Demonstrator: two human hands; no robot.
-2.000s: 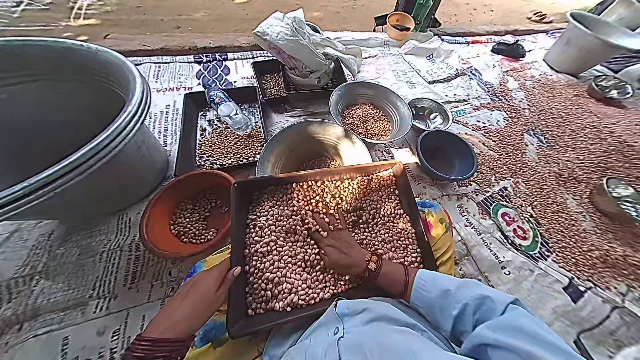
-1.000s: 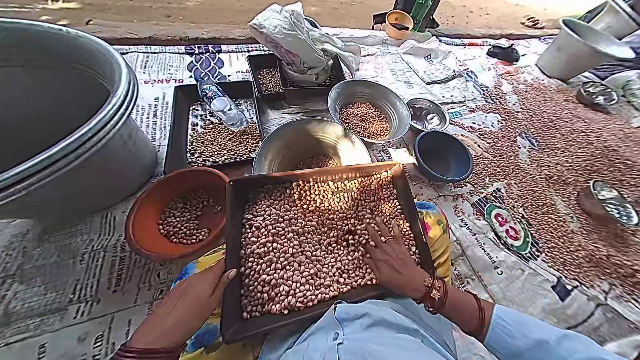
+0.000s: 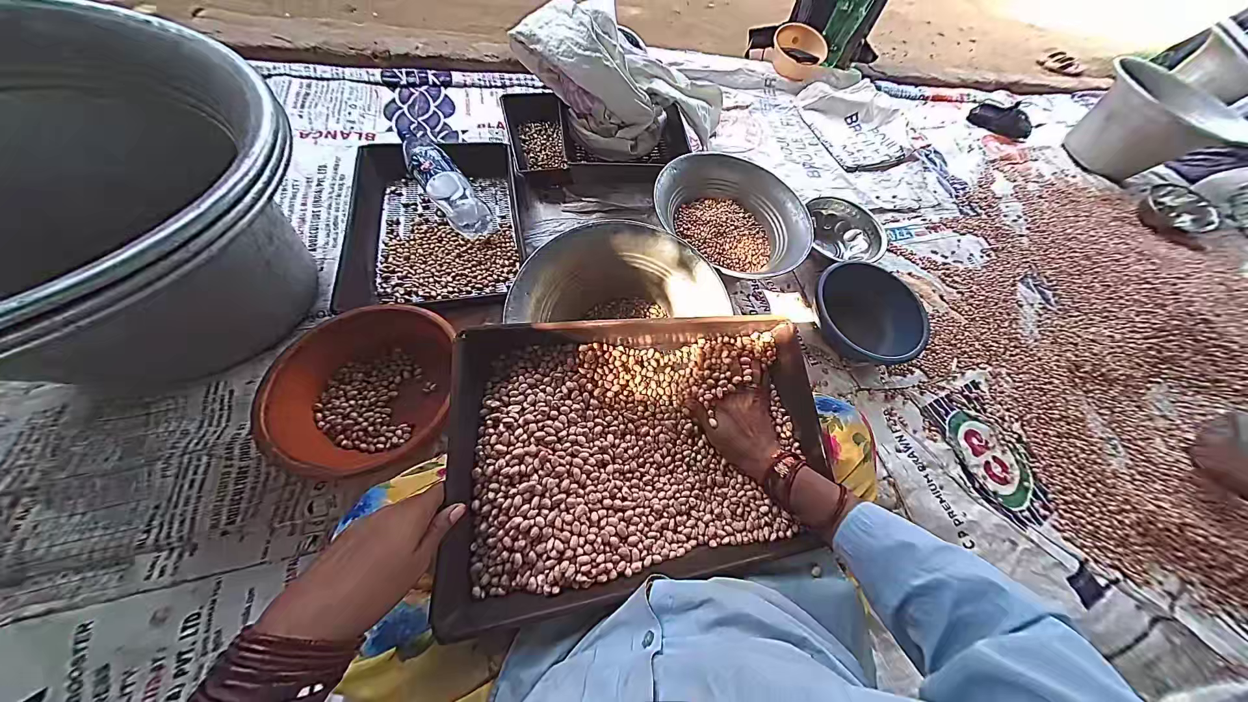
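Note:
A dark rectangular tray point(image 3: 453, 575) full of brownish nuts or seeds point(image 3: 585, 478) rests on my lap. My left hand point(image 3: 390, 546) grips its left side, thumb over the rim. My right hand point(image 3: 743, 424) lies among the nuts near the tray's right side, its fingertips partly buried; whether it holds any cannot be told. Left of the tray stands an orange-brown bowl point(image 3: 278, 390) with some nuts. Just beyond the tray is a metal basin point(image 3: 556, 263) with nuts in it, and behind that another metal basin point(image 3: 790, 214) holding smaller reddish ones.
A large metal tub point(image 3: 234, 283) stands at left. Beyond are a dark tray point(image 3: 356, 234) with a plastic bottle point(image 3: 448, 190), a white sack point(image 3: 604, 78) and a dark blue bowl point(image 3: 873, 317). Reddish kernels point(image 3: 1092, 361) cover the sheet at right. Another person's hand point(image 3: 1224, 448) is at the right edge.
My right hand has moved from the tray's middle to its right side, then farther from my body toward the far right corner. My left hand stays on the tray's left side.

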